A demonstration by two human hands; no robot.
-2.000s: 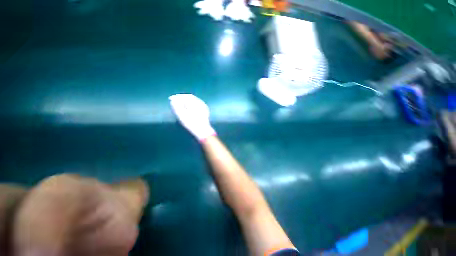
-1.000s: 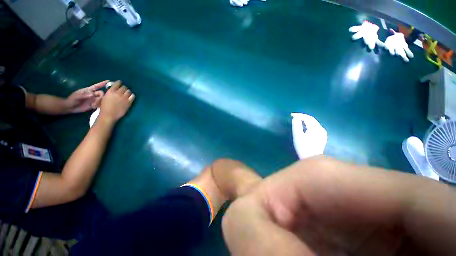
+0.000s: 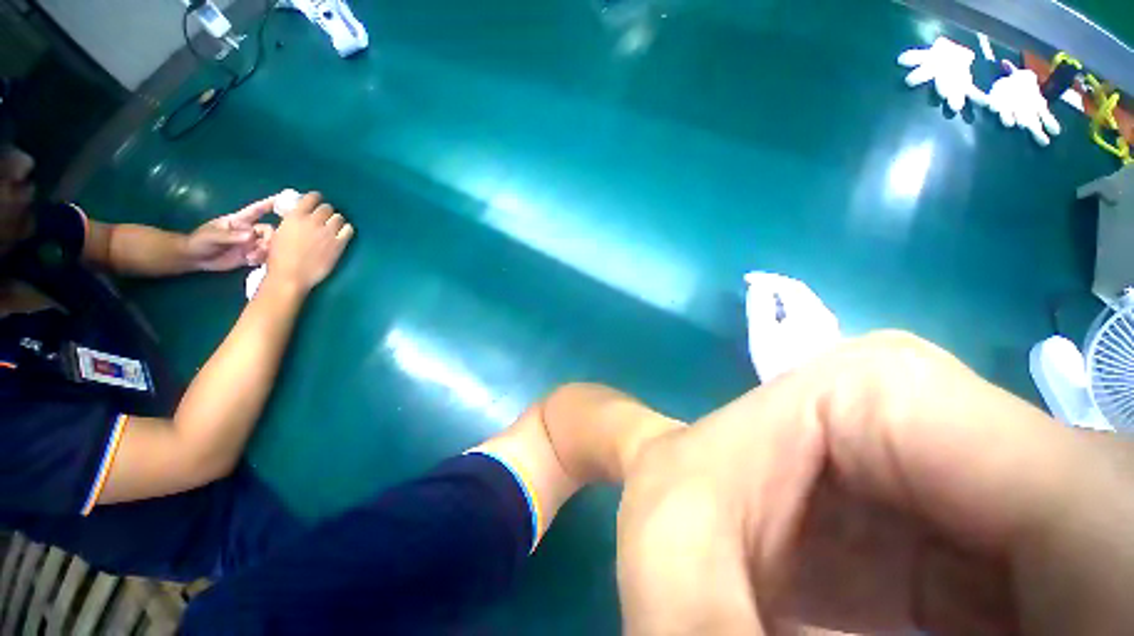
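My left hand [image 3: 871, 460] is bare and very close to the lens at the lower right. Its fingers run out of the frame, so any hold is hidden. The bent arm with a dark sleeve at bottom centre seems to lead to it. My right hand [image 3: 792, 333], in a white glove, rests on the green bench top [image 3: 597, 137], just beyond the left hand. Its fingers lie close together with a small dark gap. Nothing shows in it. My right wrist and forearm are hidden behind the left hand.
A person in a dark shirt [image 3: 187, 416] sits at left, hands [image 3: 299, 242] together around something small and white. A fan [image 3: 1119, 367] stands at the right edge by a pale box [image 3: 1113, 242]. Spare gloves [image 3: 941, 72] lie upper right; a cable [image 3: 205, 109] lies upper left.
The view has turned left since the first frame, bringing the seated person in. My bare left hand has gone from lower left to lower right. The gloved hand still rests on the bench.
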